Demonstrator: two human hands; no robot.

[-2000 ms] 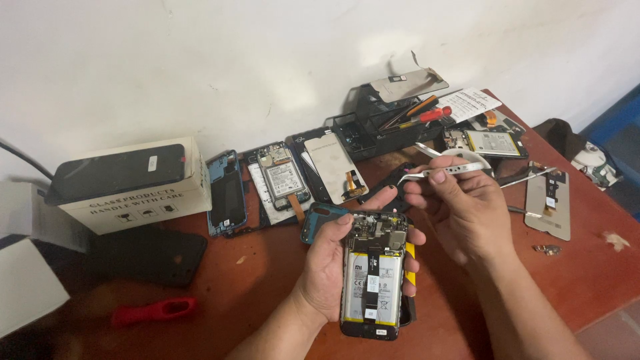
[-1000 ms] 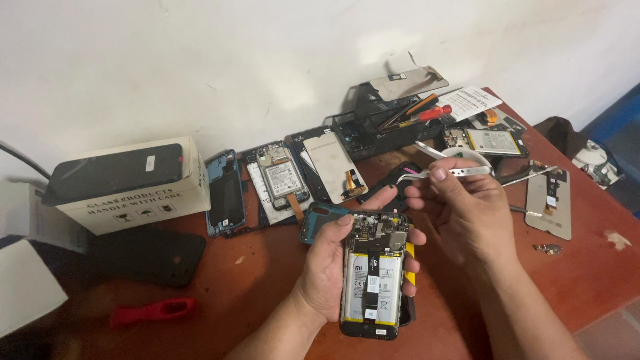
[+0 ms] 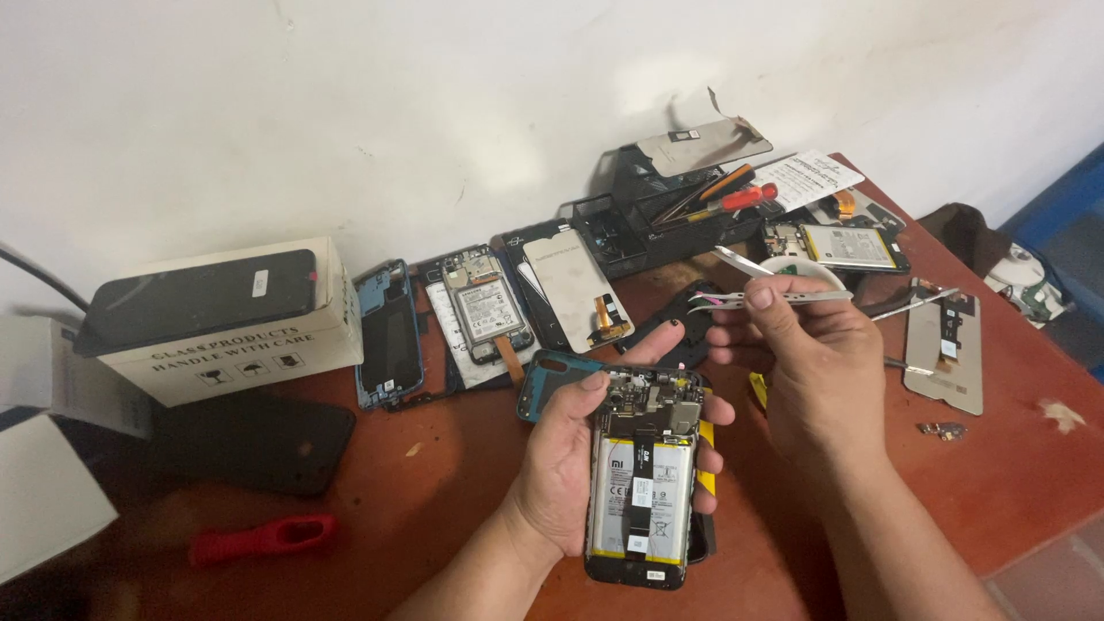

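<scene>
My left hand (image 3: pixel 565 453) grips an opened Xiaomi phone (image 3: pixel 647 483), whose circuit board and silver battery face up; a black flex cable (image 3: pixel 641 492) runs down over the battery. A small dark speck sits on the raised left index fingertip. Pinched between thumb and fingers of my right hand (image 3: pixel 802 362) are metal tweezers (image 3: pixel 793 297), their tips pointing left, above and apart from the phone. Behind my left hand lies a teal phone back cover (image 3: pixel 548 384). A black part (image 3: pixel 690 332) lies on the table beyond, partly hidden by the fingers.
Several opened phones and a screen (image 3: pixel 578 285) line the wall. A black mesh organizer (image 3: pixel 681 246) holds screwdrivers (image 3: pixel 746 198). A white box (image 3: pixel 250 354) carries a black phone panel (image 3: pixel 207 297). A red-handled tool (image 3: pixel 263 539) lies at left, another screen assembly (image 3: pixel 944 354) at right, near the table's edge.
</scene>
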